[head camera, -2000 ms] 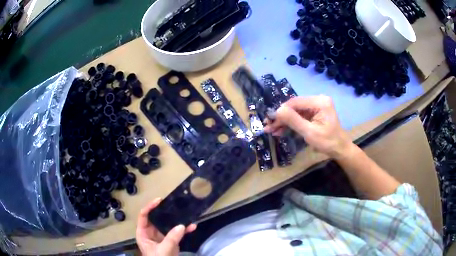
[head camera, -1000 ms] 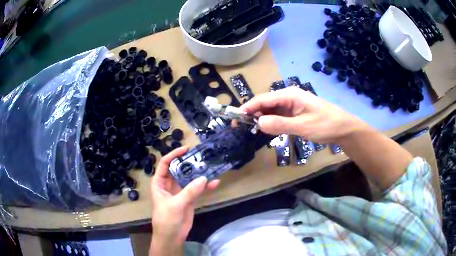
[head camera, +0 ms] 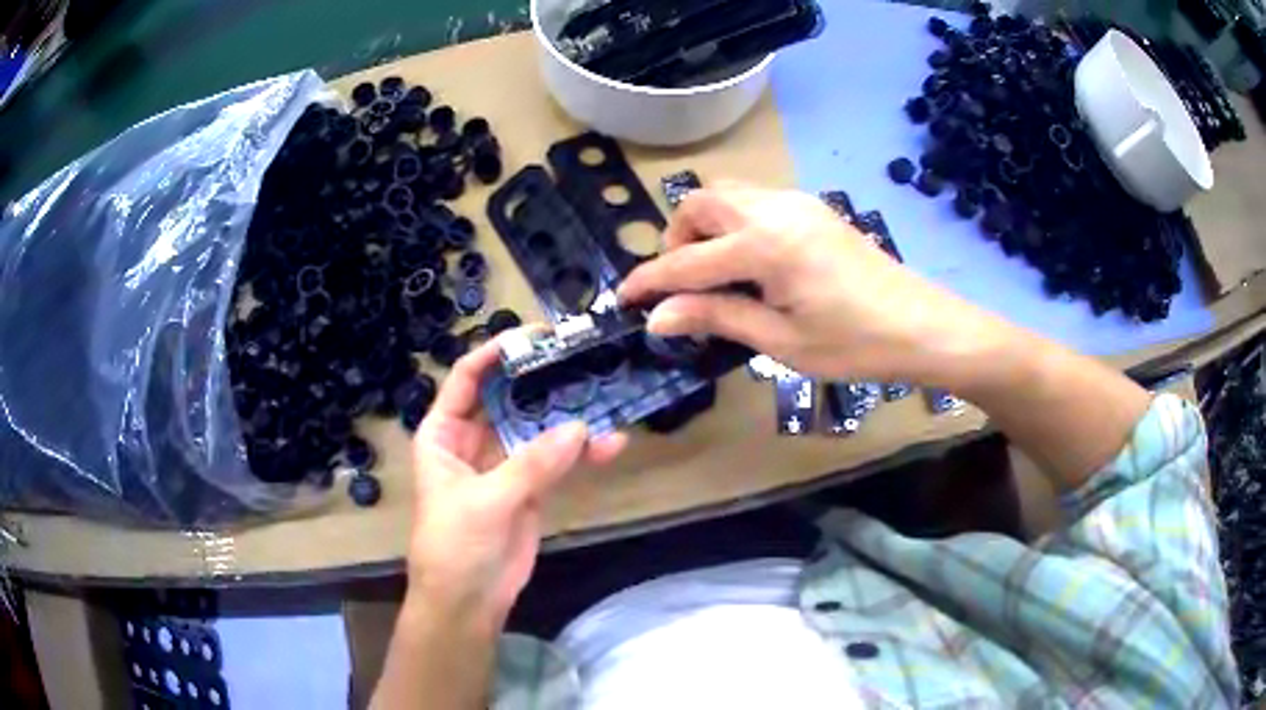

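My left hand (head camera: 479,479) holds a black front panel (head camera: 597,402) by its left end, tilted over the bench. My right hand (head camera: 771,278) pinches a circuit board (head camera: 569,337) with white components at the panel's upper edge. The board's left end lies near my left fingertips; whether it is seated I cannot tell. My right fingers hide its right end. Two more panels (head camera: 611,187) lie behind my hands. Several other circuit boards (head camera: 851,402) lie partly under my right hand and forearm.
A clear plastic bag (head camera: 118,305) spills black caps (head camera: 347,250) at left. A white bowl (head camera: 667,111) holds assembled panels at the back. Another black heap (head camera: 1034,146) lies on the blue sheet (head camera: 861,132), with a white cup (head camera: 1145,122) on it. Tan cardboard (head camera: 625,506) covers the bench.
My right hand has picked up a circuit board and brought it left onto the panel. My left hand has turned the panel over to show its back. The view has shifted.
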